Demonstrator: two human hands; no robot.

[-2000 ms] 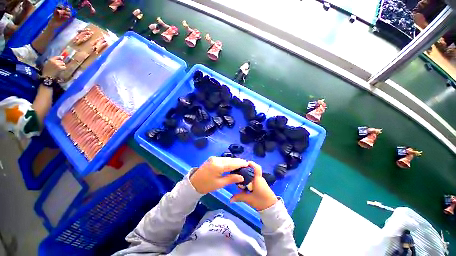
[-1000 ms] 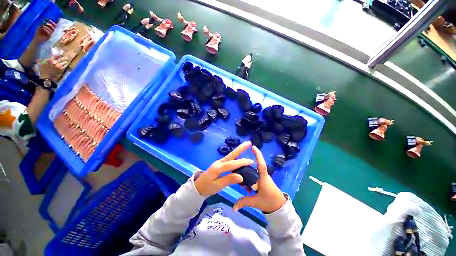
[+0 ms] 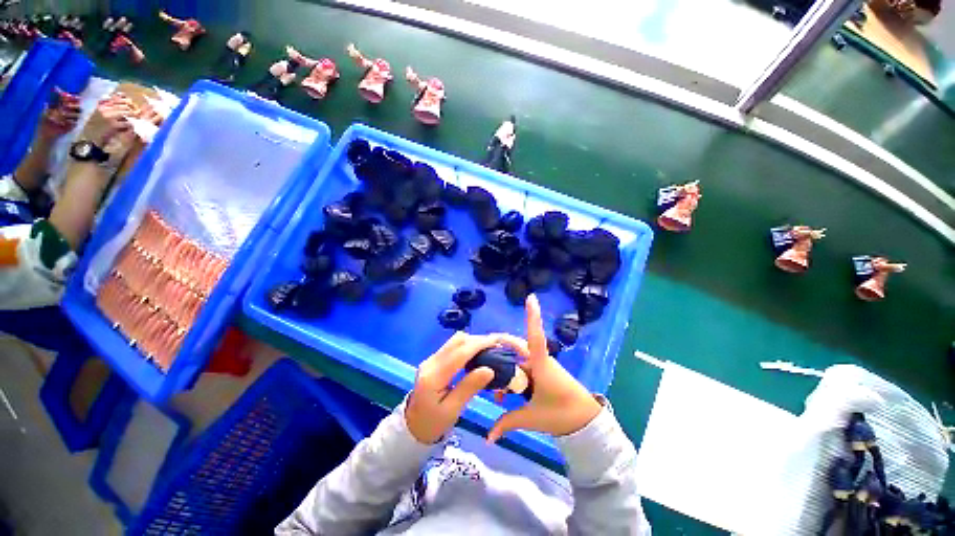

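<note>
My left hand [image 3: 448,385] and my right hand [image 3: 550,393] meet over the near edge of the blue parts tray [image 3: 351,351]. Between them is a black hair piece [image 3: 492,365] with a small pale part, seemingly a figure head [image 3: 518,381], beside it. My left thumb and fingers grip the black piece. My right palm and fingers are around the pale side, with the index finger pointing up. The rest of the held item is hidden by the hands. Many loose black hair pieces [image 3: 398,188] lie heaped in the tray.
Pink-and-red figures [image 3: 427,96] stand spaced along the green conveyor belt [image 3: 597,136]. A lined tray [image 3: 251,173] with flesh-coloured parts [image 3: 162,285] is at left, beside another person's hands [image 3: 105,120]. A slatted crate [image 3: 236,461] is below. White paper [image 3: 712,450] and dark figures [image 3: 861,471] are at right.
The view has shifted, and the trays sit further left in it. My right fingers have opened, with the index finger raised; the black piece stays between my hands. More dark figures show at lower right.
</note>
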